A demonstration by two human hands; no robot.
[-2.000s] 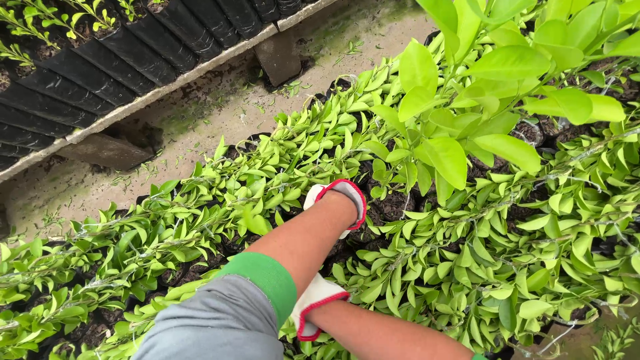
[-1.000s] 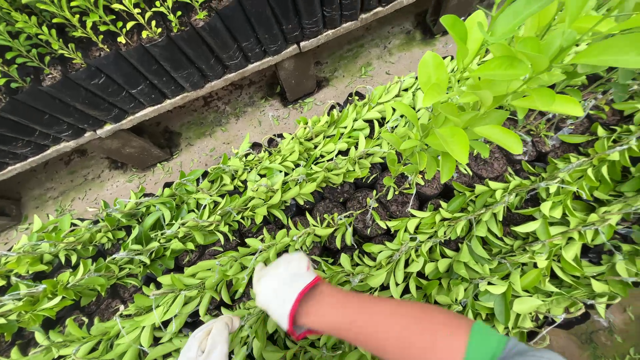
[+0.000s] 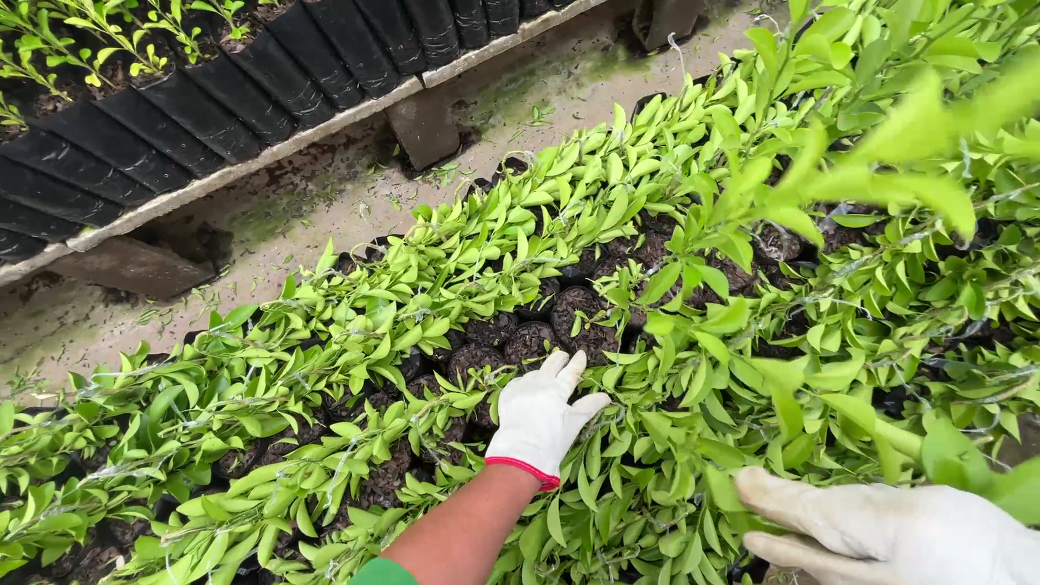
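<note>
My left hand [image 3: 540,418], in a white glove with a red cuff, reaches into the rows of leafy seedlings. Its fingers are spread, with the tips at the edge of soil-filled black nursery bags [image 3: 530,343] and the thumb over leaves. Nothing is seen held in it. My right hand [image 3: 881,528], also gloved, is at the lower right, close to the camera, above the foliage and beside a blurred green stem [image 3: 873,426]. A gap shows between its fingers. Long leafy shoots [image 3: 341,463] lie slantwise over the bags, with thin pale ties on some.
Upright black bags with small seedlings [image 3: 309,61] stand at the upper left on a raised concrete edge [image 3: 203,191] with block supports [image 3: 424,126]. A concrete path [image 3: 349,203] with scattered leaf bits runs between. Tall blurred leafy branches [image 3: 902,175] hang across the upper right.
My left hand has moved from the lower left up to the bags in the middle. My right hand has left the foliage near the bottom middle and is now at the lower right.
</note>
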